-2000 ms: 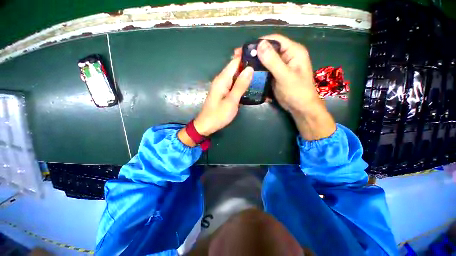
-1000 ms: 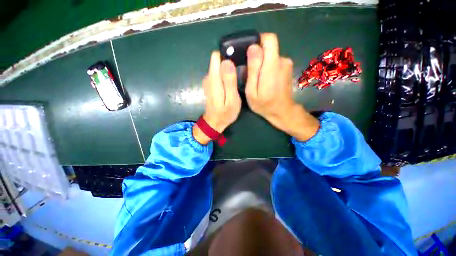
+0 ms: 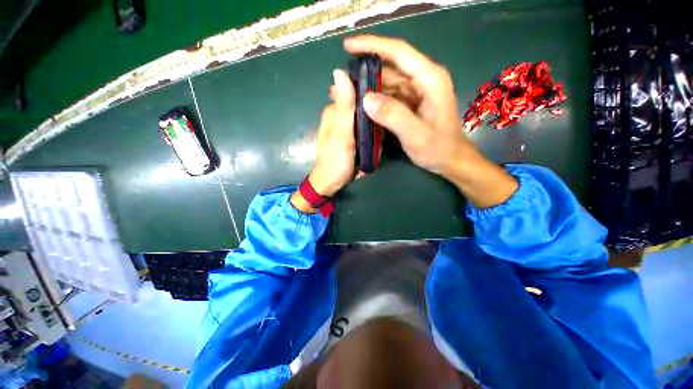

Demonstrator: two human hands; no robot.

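Note:
A black phone unit (image 3: 368, 129) is held on edge above the bench, its narrow side facing me, with a red line along its right edge. My left hand (image 3: 333, 137) grips it from the left, a dark red band at the wrist. My right hand (image 3: 422, 114) holds it from the right, thumb on the near side and fingers round the far end. The unit's two faces are turned away or covered by the hands. Small glossy red parts (image 3: 517, 94) lie heaped right of my hands. A second phone unit (image 3: 187, 144), white face and green board up, lies at left.
A white pocketed tray (image 3: 72, 220) is at far left. Black shiny trays (image 3: 646, 137) stand at right, and another black tray (image 3: 176, 275) shows below the bench at left. A worn whitish rail (image 3: 228, 50) runs along the far edge. A dark object (image 3: 129, 14) lies beyond it.
The unit has turned from lying face up to standing on edge, showing its side and red line. My right hand has shifted its grip and its fingers have spread. The camera view has shifted, too.

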